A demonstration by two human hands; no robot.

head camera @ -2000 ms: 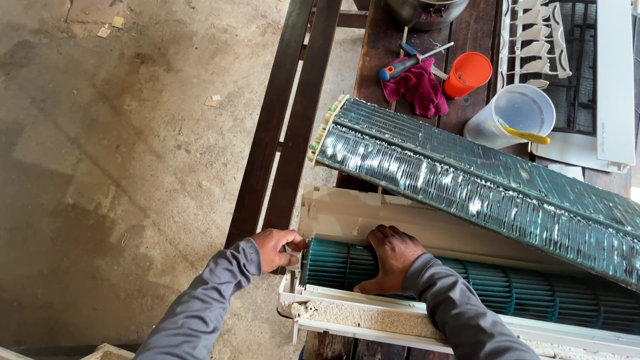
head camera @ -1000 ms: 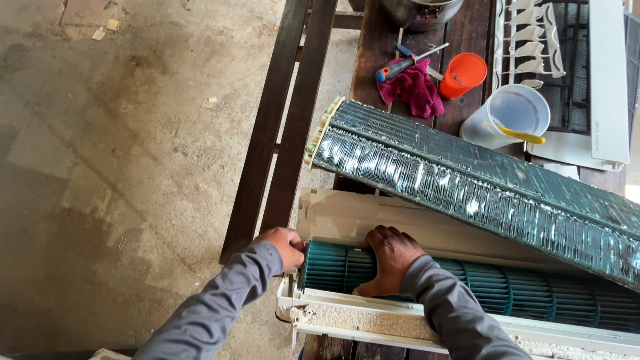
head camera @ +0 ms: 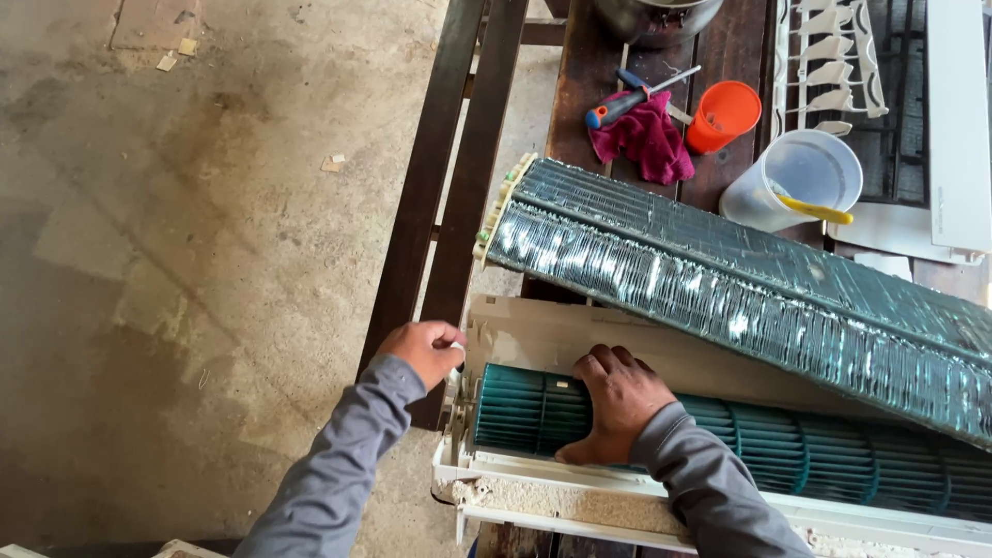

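My right hand [head camera: 620, 403] grips a green cross-flow fan wheel [head camera: 763, 442], its thumb and fingers spread around the blades. The wheel lies in the off-white plastic base [head camera: 573, 500] of a split air conditioner. Just beyond the wheel's left end, my left hand [head camera: 426, 349] pinches a small whitish piece [head camera: 457, 356], mostly hidden by the fingers. A finned evaporator coil [head camera: 659, 256] slants above the wheel, its yellowish end plate at the left.
On the dark slatted wooden table [head camera: 570, 116] are a screwdriver [head camera: 643, 97] on a magenta cloth [head camera: 647, 139], an orange cup [head camera: 722, 116], a clear plastic tub [head camera: 806, 174] with a yellow-handled tool, a metal pot [head camera: 659, 23] and white plastic louvres [head camera: 833, 74]. A wooden bench [head camera: 457, 178] stands left.
My left hand has drawn slightly away from the wheel's end, and a whitish piece now shows between its fingers. My right hand stays on the wheel.
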